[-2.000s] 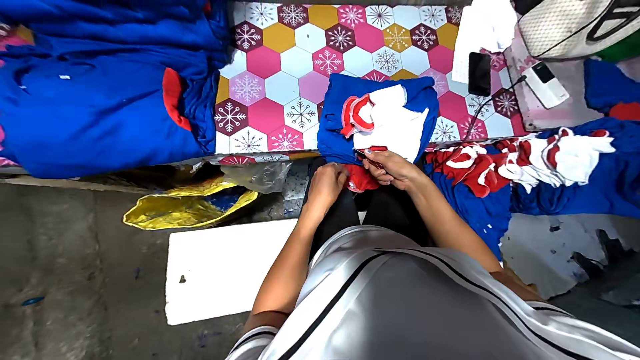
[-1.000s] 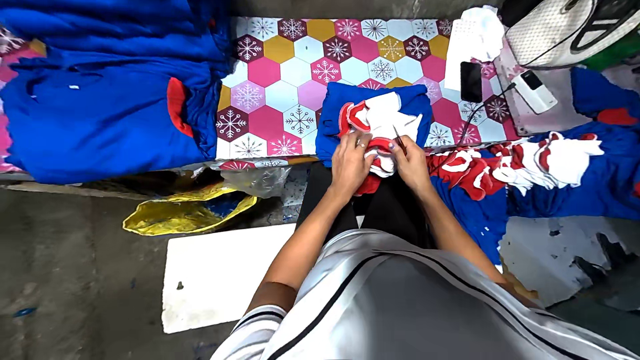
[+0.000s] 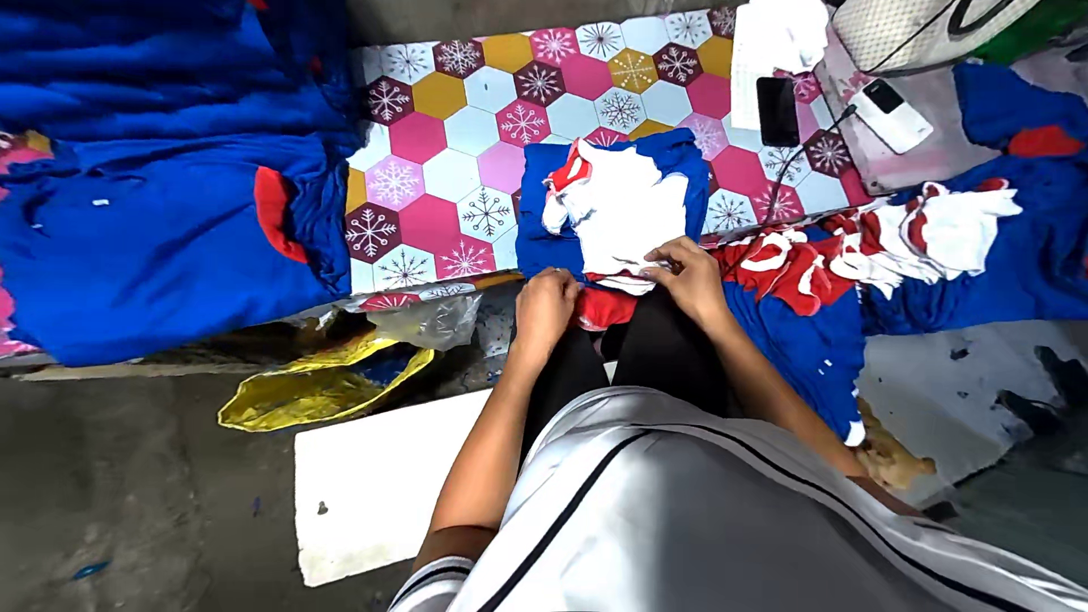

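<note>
A folded blue fabric garment (image 3: 544,246) lies at the table's front edge with white fabric pieces (image 3: 633,204) trimmed in red on top. My left hand (image 3: 546,310) is at its lower left corner, fingers curled by the red fabric (image 3: 605,308) that hangs over my lap; whether it grips the cloth is unclear. My right hand (image 3: 687,279) pinches the lower right edge of the white pieces between thumb and fingers. To the right, a row of red and white fabric pieces (image 3: 799,263) lies on more blue cloth (image 3: 765,340).
Blue garments (image 3: 161,238) are heaped on the left of the table, whose cover (image 3: 450,174) has snowflake hexagons. At the back right are a black phone (image 3: 778,110), a white device (image 3: 892,115) with a cable and a bag (image 3: 922,30). A yellow sack (image 3: 314,391) stands below the edge.
My hands were together on the red and white pieces a second ago; now they are apart at the lower edge. The white fabric lies spread more widely over the blue garment.
</note>
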